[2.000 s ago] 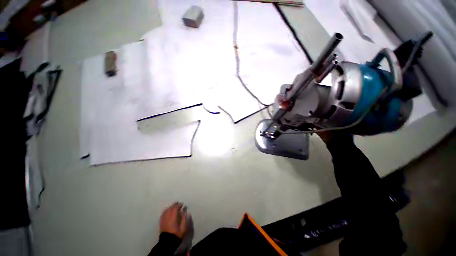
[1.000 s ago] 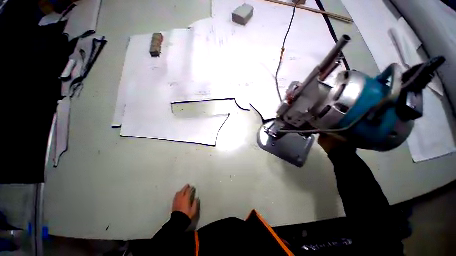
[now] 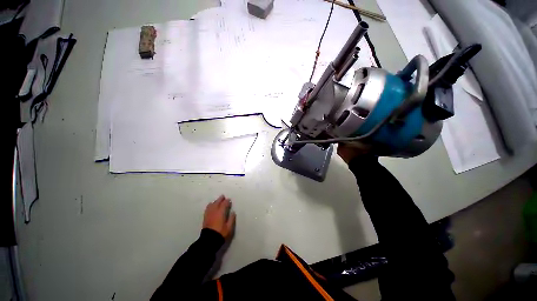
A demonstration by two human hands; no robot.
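The straight knife [image 3: 383, 109], with its silver motor and blue band, stands right of centre on its grey base plate [image 3: 306, 161]. My right hand [image 3: 356, 151] is at the near side of the motor, mostly hidden under it; its fingers and grip do not show. The tip of the base plate is at the near edge of the paper marker [image 3: 235, 64], beside the curved cut end. The marker lies on the lay, whose dark edge shows as a thin line. My left hand [image 3: 219, 217] rests on the bare table in front of the lay, holding nothing, fingers close together.
A brown block [image 3: 147, 42] and a grey block [image 3: 260, 7] sit on the paper. A wooden strip [image 3: 365, 10] lies at the top. Offcuts [image 3: 28, 159] lie at the left edge. A white sheet [image 3: 465, 141] and a large white roll [image 3: 500, 76] are at the right.
The view has shifted. The straight knife has moved left towards the cut end of the lay, its base plate now nearer the notched piece. My left hand stays on the table.
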